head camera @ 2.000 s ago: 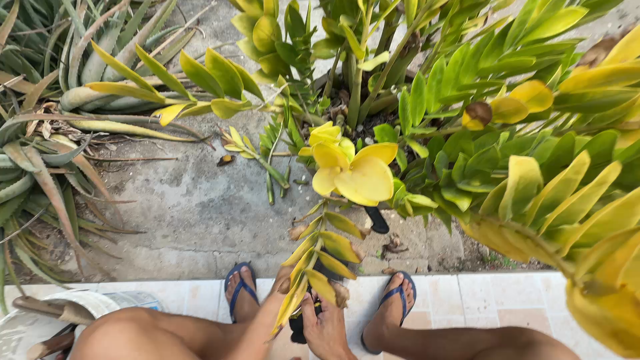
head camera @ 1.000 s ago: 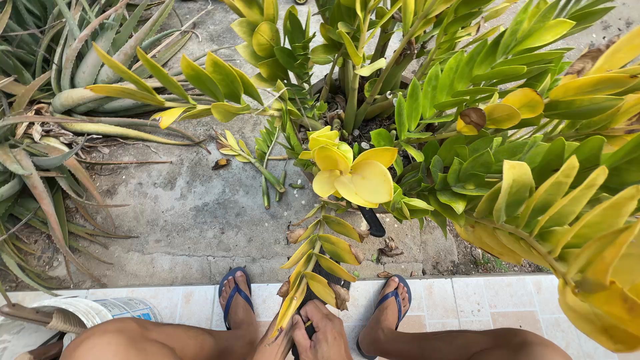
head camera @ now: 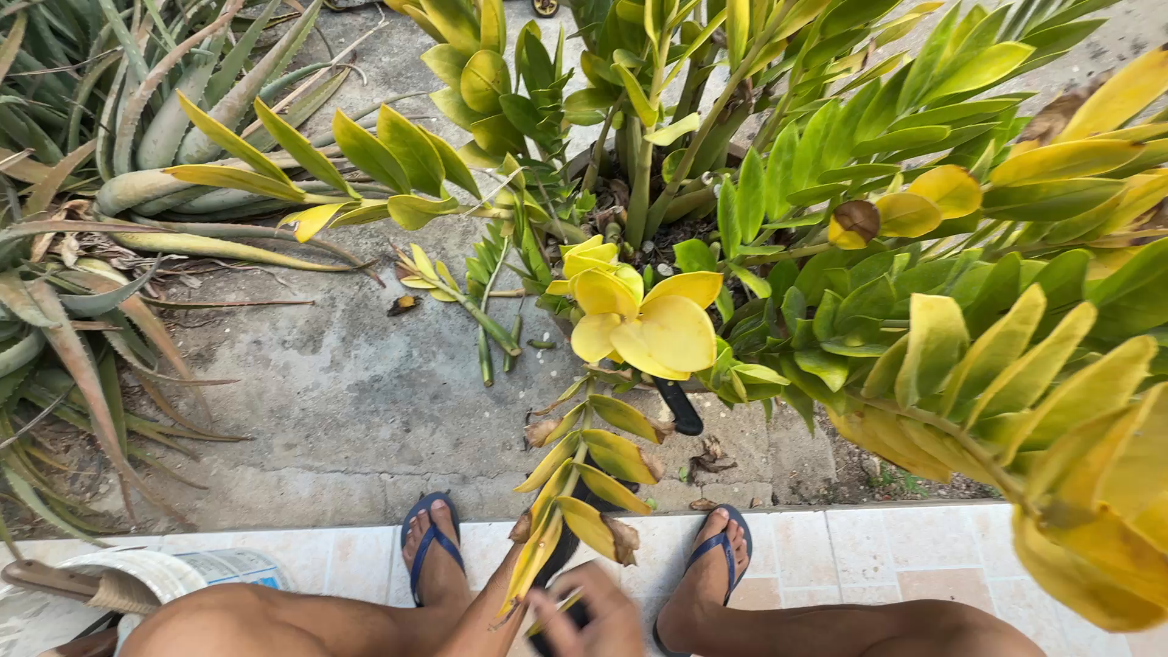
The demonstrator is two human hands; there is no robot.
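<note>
My right hand, blurred, is at the bottom centre near a black object, with a small yellow-green leaf piece between its fingers. My left forearm runs up behind a drooping stem of yellow leaves with brown tips; the left hand is hidden by the leaves. A black strip-like object shows beneath those leaves, but its kind is unclear. Above, bright yellow leaves top the same area. A black handle, apparently a knife's, sticks out below them. The large green and yellow plant stands behind.
Aloe-like plants spread at the left. Cut green stems lie on the concrete. A white bucket holding wooden-handled tools stands at lower left. My feet in blue flip-flops rest on the tiled edge. Yellow fronds reach in at right.
My right hand has moved a little lower and right, away from the tips of the drooping leaves, and now has a small leaf piece in its fingers.
</note>
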